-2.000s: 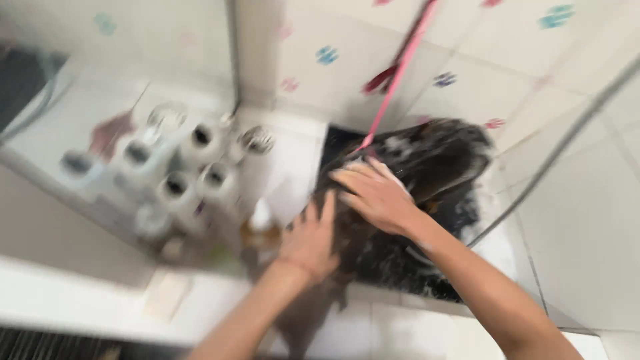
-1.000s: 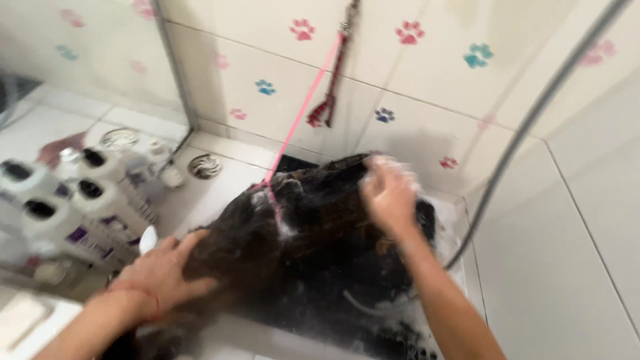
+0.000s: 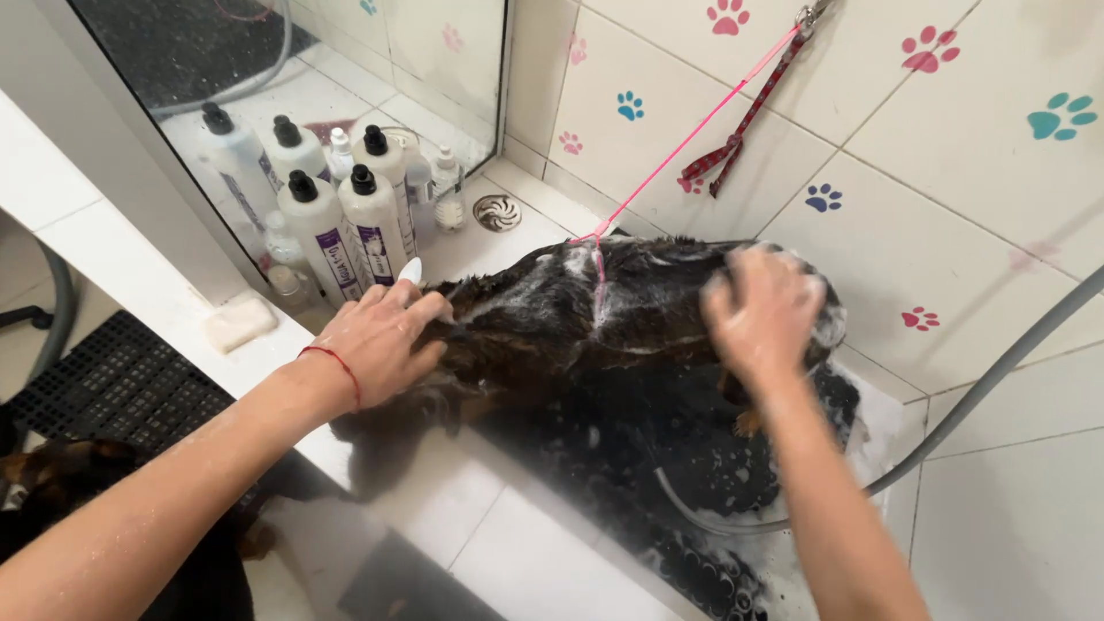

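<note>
A wet, dark-coated dog [image 3: 552,302] with white lather on its back stands on a black mat [image 3: 638,431] in a tiled washing tub. Around its body runs a pink cord [image 3: 681,142], tied up to a metal clip on the wall. My left hand [image 3: 384,336], with a red string on the wrist, rests with fingers spread at the dog's head and neck end. My right hand [image 3: 763,302], blurred and foamy, lies on the dog's rump, fingers apart. The dog's head is low near the tub edge and partly hidden by my left hand and arm.
Several shampoo bottles [image 3: 371,211] stand left beside a glass panel [image 3: 414,60]. A drain [image 3: 498,213] is behind them. A bar of soap [image 3: 241,324] sits on the ledge. A grey hose [image 3: 992,388] crosses at right. Another dark dog [image 3: 103,509] is below on the left.
My right hand has moved from the middle of the dog's body to its rump. My left hand has moved toward its head end. The view has shifted.
</note>
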